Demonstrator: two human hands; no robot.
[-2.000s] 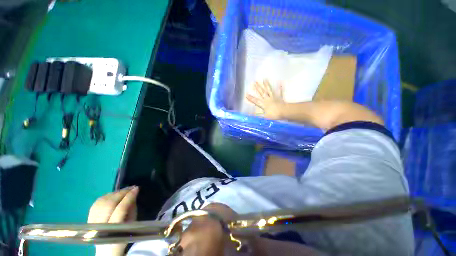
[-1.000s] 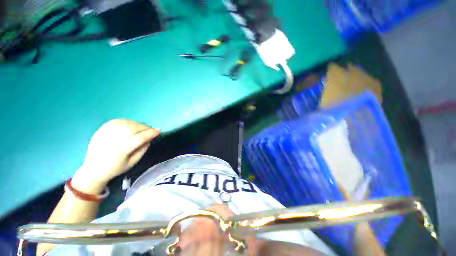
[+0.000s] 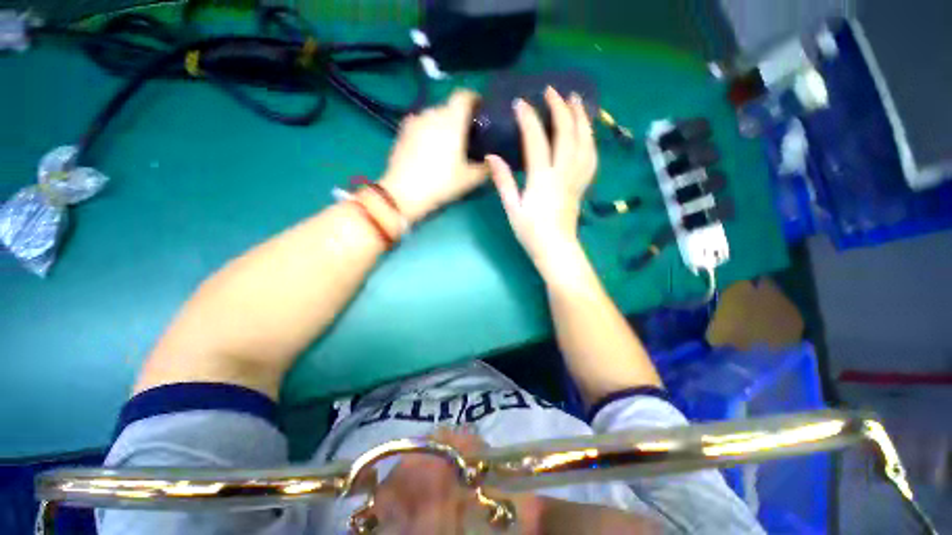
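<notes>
A black angular electronic unit (image 3: pixel 497 134) lies on the green bench mat. My left hand (image 3: pixel 436 157) grips its left end. My right hand (image 3: pixel 548 167) lies over its right part with the fingers spread on top. Thick black cables (image 3: pixel 261 61) with yellow ties lie coiled to the left. A crumpled clear plastic bag (image 3: pixel 47 204) covers a cable end at the far left. A second black unit (image 3: pixel 480 37) stands behind the held one. The hands hide part of the gripped unit.
A white power strip (image 3: pixel 707 247) with several black plugs lies at the bench's right end. Small black leads with yellow bands (image 3: pixel 623 207) lie beside it. A blue crate (image 3: pixel 783 387) and brown cardboard (image 3: pixel 754 316) are at lower right. More blue crates (image 3: pixel 866 157) stand beyond the bench.
The view has turned toward the bench. My right hand has left the blue crate and is on the black unit. My left hand has moved from the bench edge onto the unit.
</notes>
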